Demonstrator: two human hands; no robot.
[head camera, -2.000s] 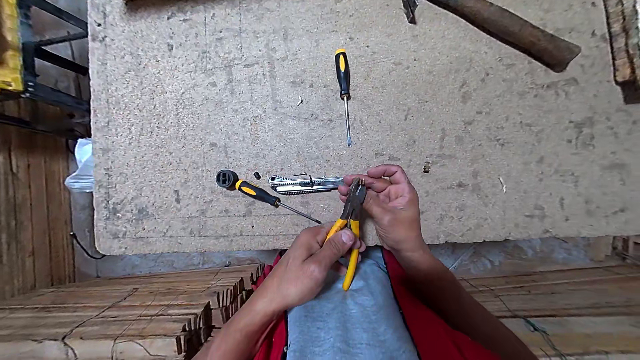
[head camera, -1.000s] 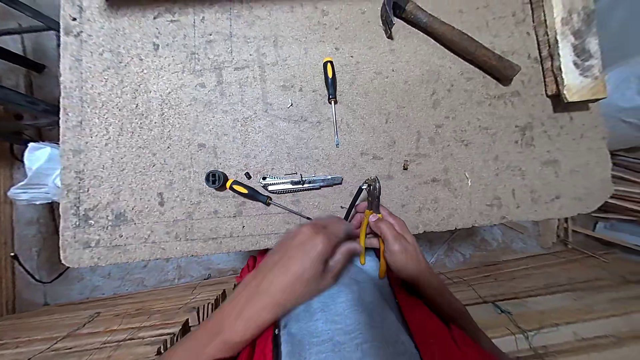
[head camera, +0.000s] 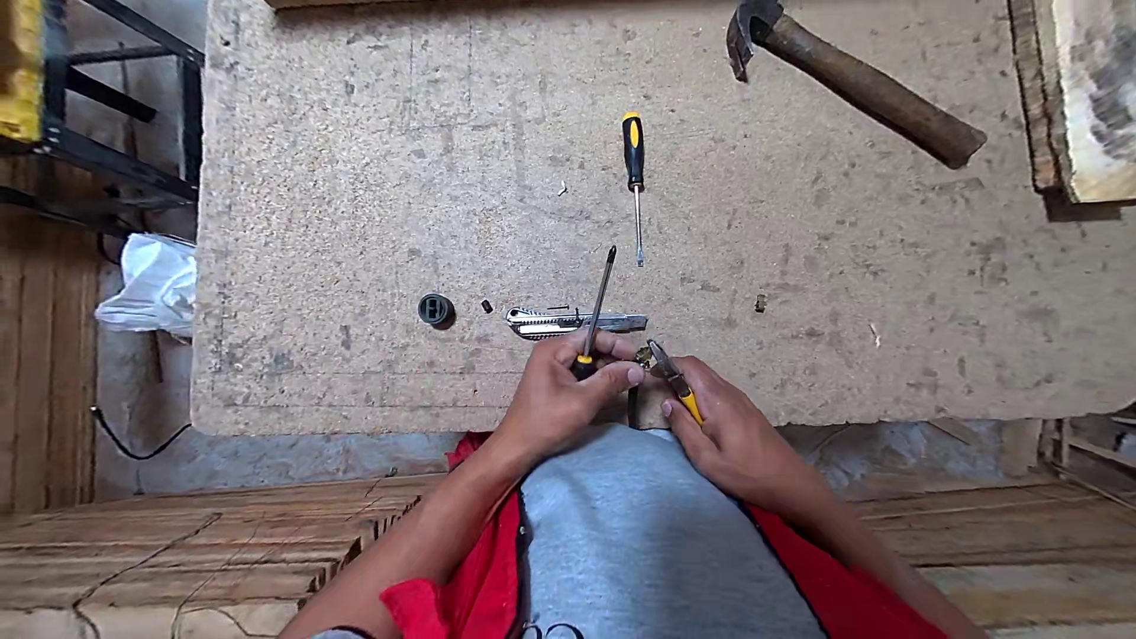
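My left hand (head camera: 568, 386) grips a Phillips screwdriver (head camera: 599, 306), its shaft pointing up and away, and its fingertips also touch a small metal part (head camera: 644, 358). Yellow-handled pliers (head camera: 679, 383) are in my right hand (head camera: 728, 426), their jaws beside that small part. A dark cable hangs below it. Just beyond my left hand lies a snap-off utility knife (head camera: 577, 322). A round black plastic piece (head camera: 435, 309) and a tiny black piece (head camera: 486, 306) rest left of the knife. Farther off is a flat-blade screwdriver (head camera: 634, 160).
A claw hammer (head camera: 874, 89) lies at the back right of the chipboard tabletop (head camera: 355, 195), near a wooden board (head camera: 1096, 98). A small metal bit (head camera: 761, 303) rests right of centre. A white plastic bag (head camera: 151, 282) and a black metal frame (head camera: 120, 164) stand beyond the left edge.
My left hand now has the screwdriver that lay beside the round black piece. The pliers, held by my left hand two seconds ago, are in my right hand.
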